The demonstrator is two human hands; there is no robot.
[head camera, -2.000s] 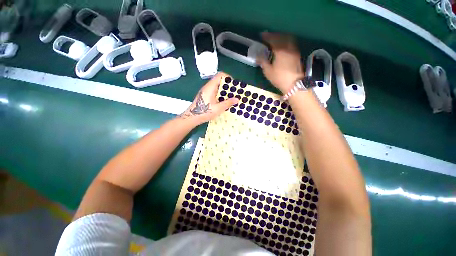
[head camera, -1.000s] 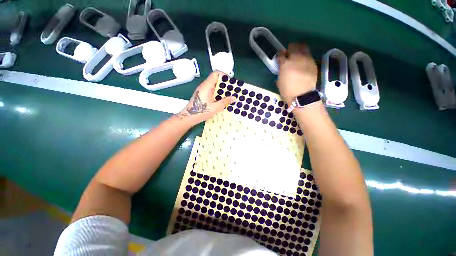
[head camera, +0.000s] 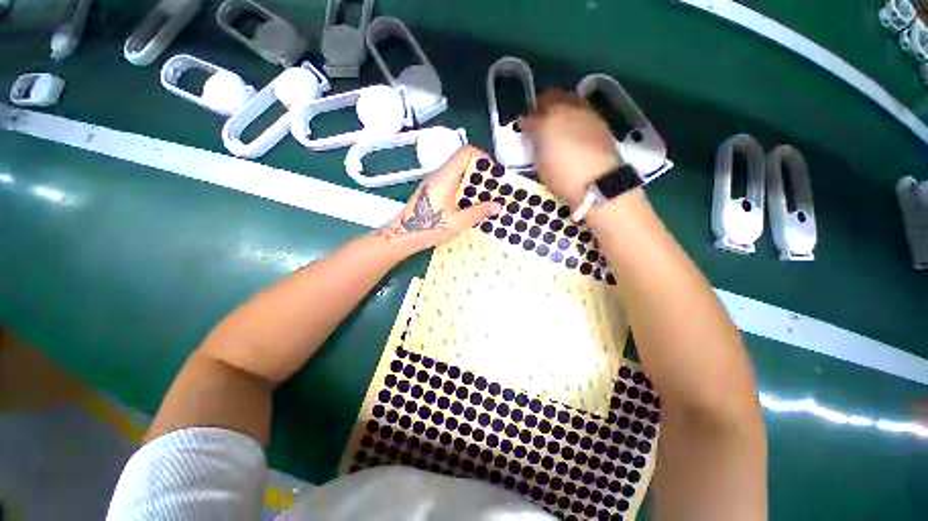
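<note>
My left hand [head camera: 440, 209], tattooed at the wrist, grips the upper left edge of a cream-yellow sheet [head camera: 509, 305] with black dots in its top rows and a pale emptied area below. A fuller sheet of dots [head camera: 488, 417] lies under it. My right hand [head camera: 572, 148], blurred, with a watch on the wrist, is over a white loop-shaped housing [head camera: 509, 87]; a dark spot shows by its fingertips. Whether it holds a dot or touches the housing cannot be told. Another housing [head camera: 645, 153] with a black dot lies just behind and right of this hand.
Two housings with dots [head camera: 738, 204] stand side by side at the right. Several white and grey housings [head camera: 351, 117] lie at the upper left. A white strip [head camera: 305, 188] crosses the dark green surface. Small white parts [head camera: 901, 15] show at the top right corner.
The housings at the left and centre have shifted right in view. My right hand has moved from the housing now at its right, which now shows a black dot, to the one at its left.
</note>
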